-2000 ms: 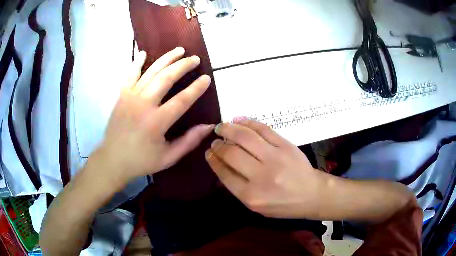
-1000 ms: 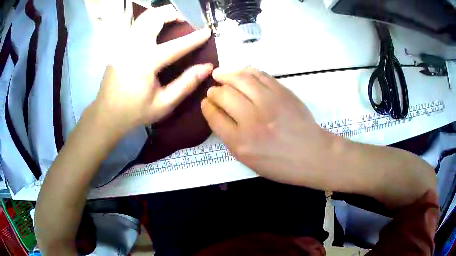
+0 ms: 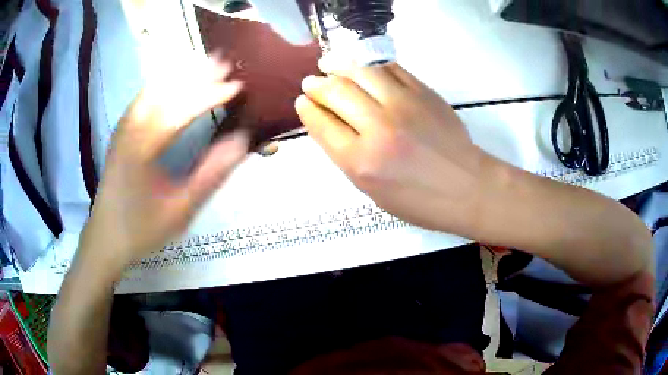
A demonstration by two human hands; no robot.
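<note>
The maroon panel [image 3: 267, 69] lies flat at top centre, its right edge by the presser foot and needle [image 3: 316, 22]. My right hand [image 3: 395, 132] has its fingertips at the panel's right edge, close to the needle; whether they pinch the cloth is hidden behind the fingers and the black ribbed fitting [image 3: 366, 22]. My left hand [image 3: 165, 154] is blurred, with thumb and fingers apart, left of the panel and partly over its left edge. Pale cloth with dark maroon bands [image 3: 66, 110] hangs in folds at the left.
Black-handled shears [image 3: 581, 124] lie on the white machine table [image 3: 307, 253] at right. A slim dark tool [image 3: 643, 94] lies beyond them. Ruler markings run along the front edge. Garment cloth [image 3: 542, 322] is below the table at right. Green and red baskets [image 3: 33, 315] stand at lower left.
The maroon panel has moved up toward the needle, exposing more table. My left hand has come off it, back and left. My right hand has moved up with the panel's edge.
</note>
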